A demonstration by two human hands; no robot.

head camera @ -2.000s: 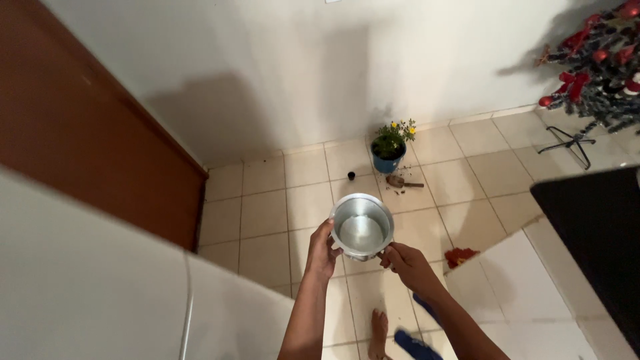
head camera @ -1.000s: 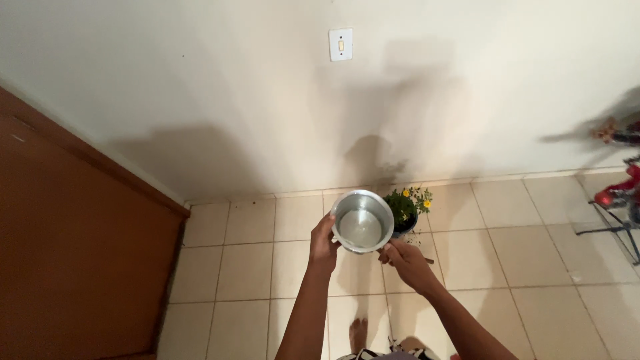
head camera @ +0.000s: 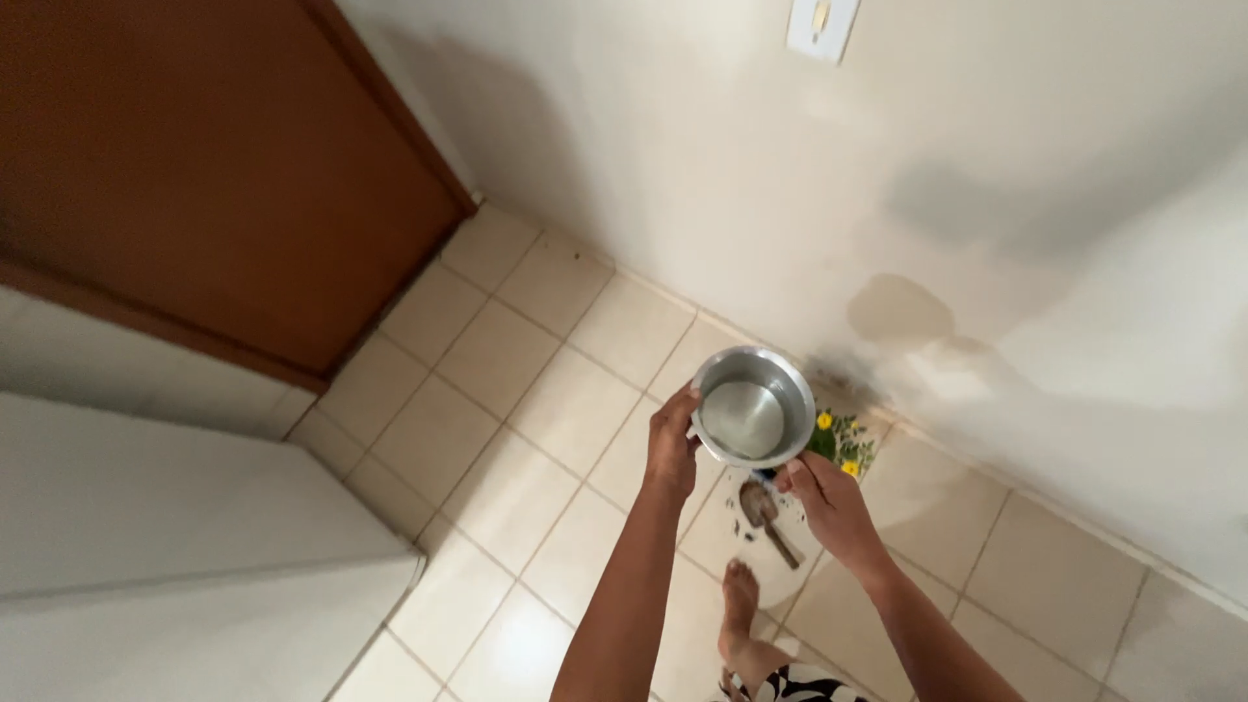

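Observation:
A round aluminium pot (head camera: pixel 746 417) is held up between both hands, its inside facing me; it seems to hold clear water. My left hand (head camera: pixel 673 441) grips its left rim, thumb on top. At its lower right side, my right hand (head camera: pixel 827 499) holds what appears to be the handle, mostly covered by the fingers. Behind and below the pot, a plant with yellow flowers (head camera: pixel 846 447) shows in part; its container is almost wholly hidden. A hand trowel (head camera: pixel 765 522) lies on the floor tiles beside dark crumbs of soil.
A bare foot (head camera: pixel 739 595) stands on the tiled floor (head camera: pixel 517 458) below the trowel. The wall (head camera: pixel 721 175) with a light switch (head camera: pixel 822 27) rises behind the plant. A brown door (head camera: pixel 224 166) is at upper left, a white cabinet or panel (head camera: pixel 195 565) at lower left.
The view has turned and tilted strongly. Both hands still hold the pot. It covered part of the plant one second ago and hides its container now; the trowel shows plainly again.

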